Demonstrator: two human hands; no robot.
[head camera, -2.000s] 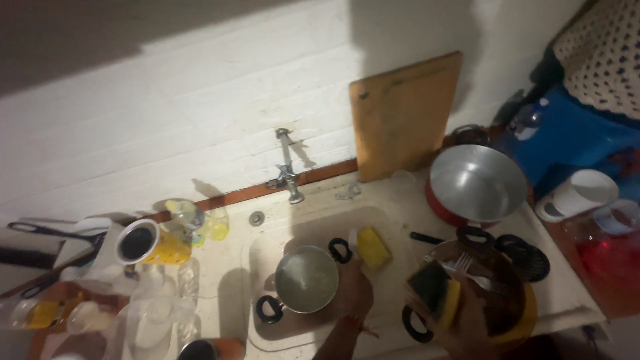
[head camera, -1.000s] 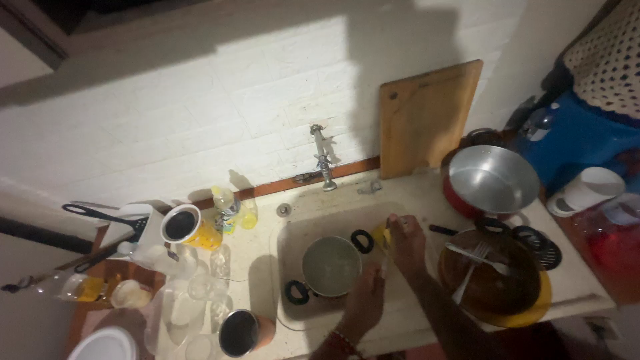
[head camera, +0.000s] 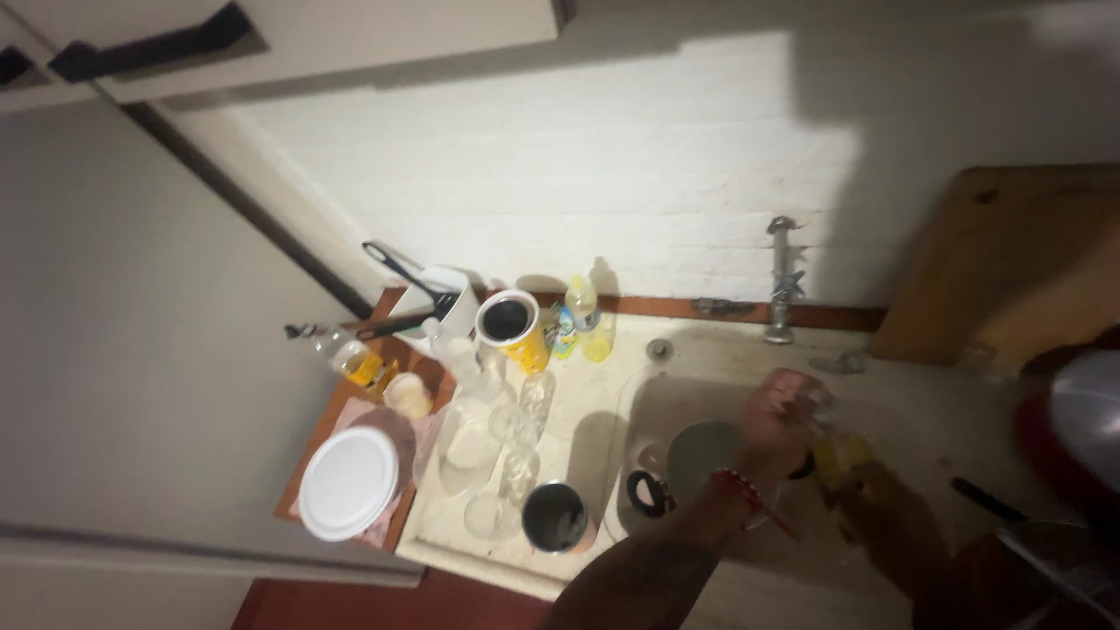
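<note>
My left hand (head camera: 783, 407), a red bracelet at its wrist, is over the right part of the sink basin (head camera: 643, 394). Its fingers are curled; blur hides whether the pale glint beside them is a held thing. Just below and to the right, my right hand (head camera: 875, 503) grips a yellow sponge (head camera: 840, 455). Under my left forearm, a pot (head camera: 700, 455) with black handles stands in the basin, partly hidden. The metal tap (head camera: 781, 284) on the wall is above my hands.
Left of the basin stand glasses (head camera: 521, 420), a dark-mouthed cup (head camera: 557, 516), a yellow cup (head camera: 514, 328) and small bottles (head camera: 581, 302). A white lid (head camera: 348, 483) lies farther left. At right are a wooden cutting board (head camera: 980, 262) and a red pot (head camera: 1041, 437).
The view has swung far to the left. My right hand was over the pan with the cutlery two seconds ago and is now beside my left hand. My left hand has left the pot's side.
</note>
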